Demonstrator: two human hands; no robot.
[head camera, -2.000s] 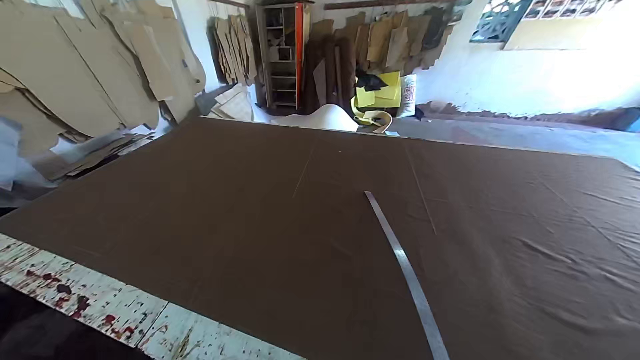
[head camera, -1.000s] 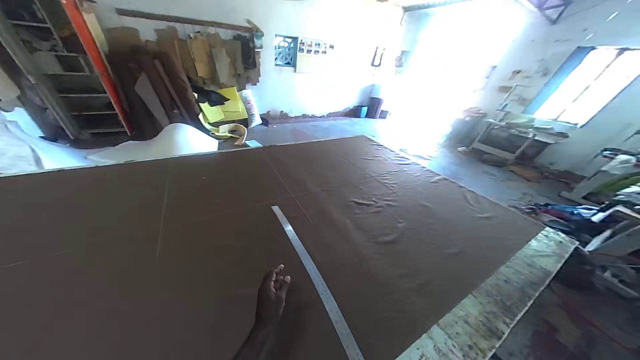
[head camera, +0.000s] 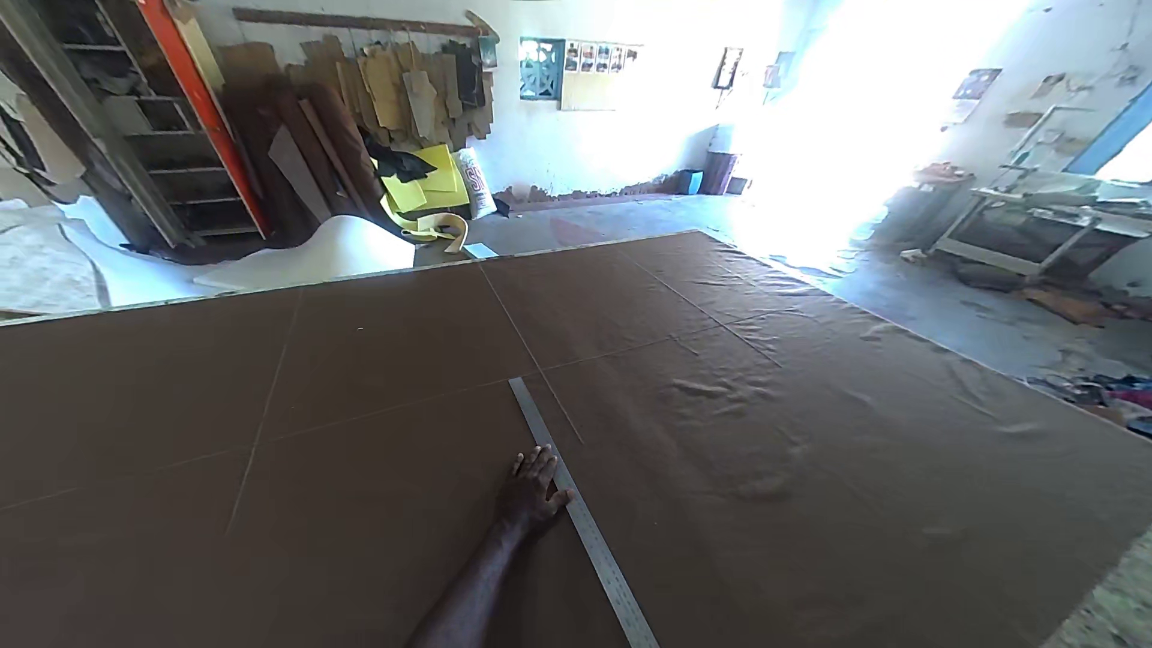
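Note:
A brown sheet of material (head camera: 387, 504) covers the large table and bears thin pale straight lines, some of them crossing. On it lies a long metal ruler (head camera: 598, 549), slanting from the middle down to the bottom edge of the view. My left hand (head camera: 533, 490) rests palm down near the ruler's upper part, fingers spread, with fingertips and thumb touching the metal. It presses from above and does not grasp it. Past the ruler's right side the sheet has small wrinkles. My right hand is out of view.
Rolled white sheet material (head camera: 333, 247) lies beyond the table's far left edge. Behind it stand a shelf rack (head camera: 171, 135), brown rolls (head camera: 315, 153) and yellow foam-like pieces (head camera: 432, 180). Cut patterns (head camera: 396, 90) hang on the wall. A work stand (head camera: 1035, 225) is at the right.
The view has swung right. My left hand, absent two seconds ago, came in beside the ruler and now lies flat on the sheet, touching the ruler.

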